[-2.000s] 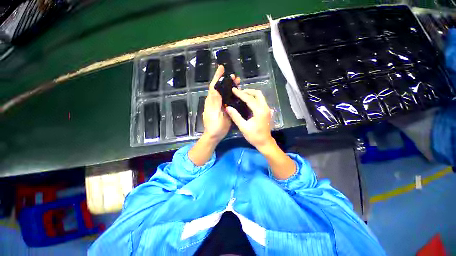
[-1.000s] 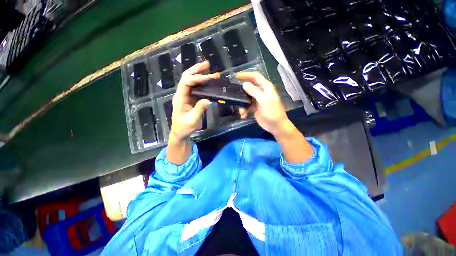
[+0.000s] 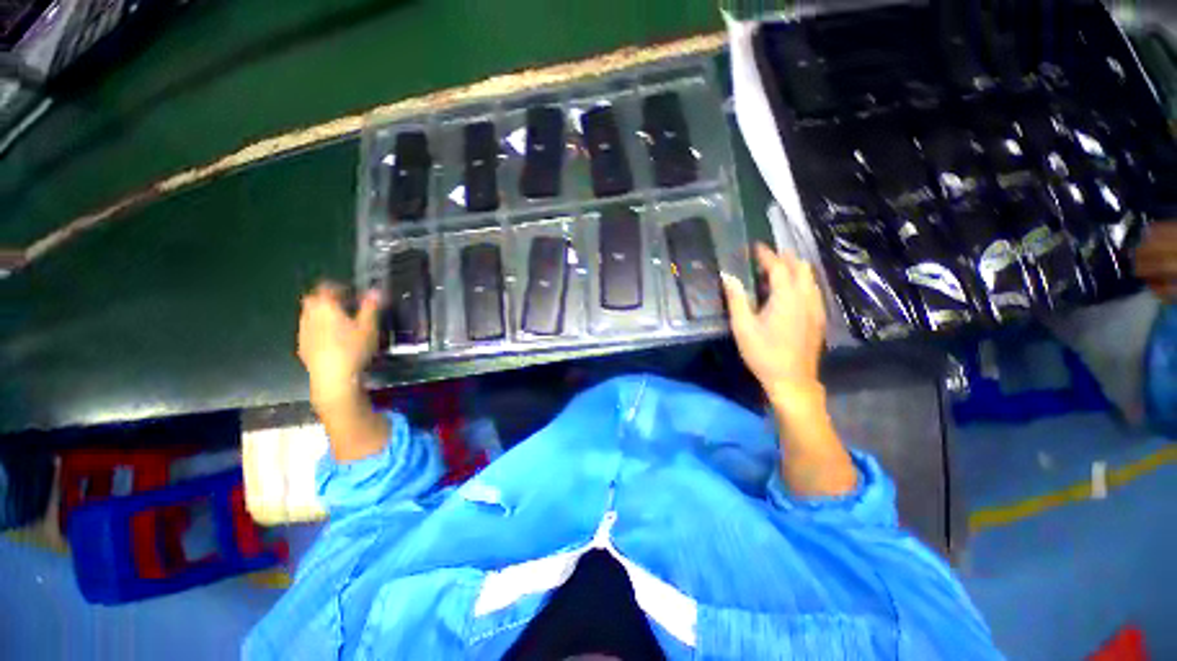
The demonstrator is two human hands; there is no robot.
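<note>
The clear blister tray [image 3: 587, 209] lies on the green bench in front of me, with a black phone in each pocket of its two rows. One phone [image 3: 620, 261] in the near row lies a little higher than those beside it. My left hand [image 3: 338, 338] is at the tray's near left corner, slightly blurred, fingers apart, holding no phone. My right hand [image 3: 778, 316] is at the tray's right edge, fingers apart, holding no phone. Whether either hand touches the tray rim is hard to tell.
A large black blister tray [image 3: 955, 155] lies at the right over a white liner [image 3: 771, 142]. Another person's hand [image 3: 1158, 258] is at its right side. A green conveyor with a pale edge strip [image 3: 194, 169] runs behind. Blue and red stools [image 3: 110, 549] stand below the bench.
The phone held between both hands has left them; the near row's pockets now all show phones. My hands have moved apart to the tray's two sides.
</note>
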